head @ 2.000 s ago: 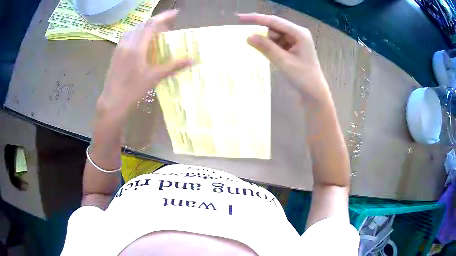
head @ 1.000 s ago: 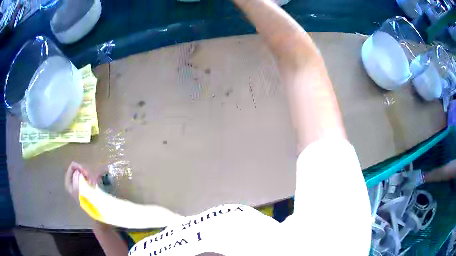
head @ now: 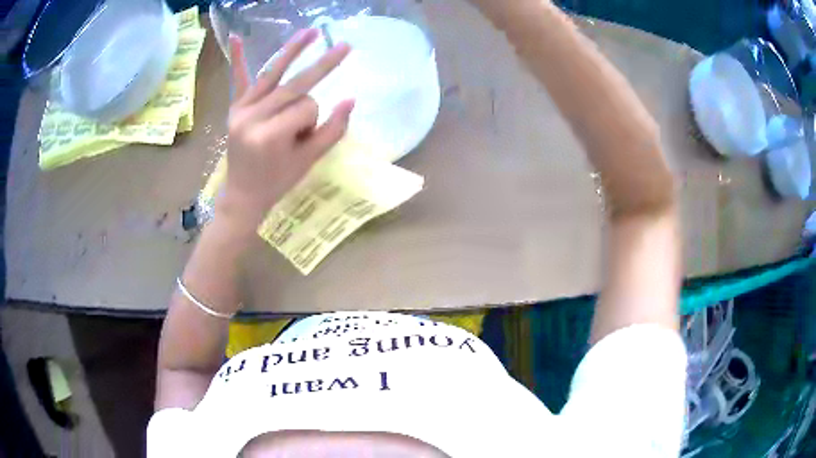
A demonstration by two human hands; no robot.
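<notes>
My left hand is over the near-left part of a white housing, with several fingers stretched across it. A folded yellow label sheet shows on both sides of this hand and hangs from it, printed side partly up. The grip on the sheet is partly hidden by the palm. The housing lies on the cardboard table cover, with its clear cover at upper left. My right hand is cut off by the top edge; only the forearm shows.
Spare label sheets lie at left under another white housing. Two more housings stand at right, one larger and one smaller. A green crate with white plastic parts is below right. A cardboard box is below left.
A white housing now lies in front of me. My left hand has moved from the lower left up to it with the sheet. My right hand remains beyond the top edge.
</notes>
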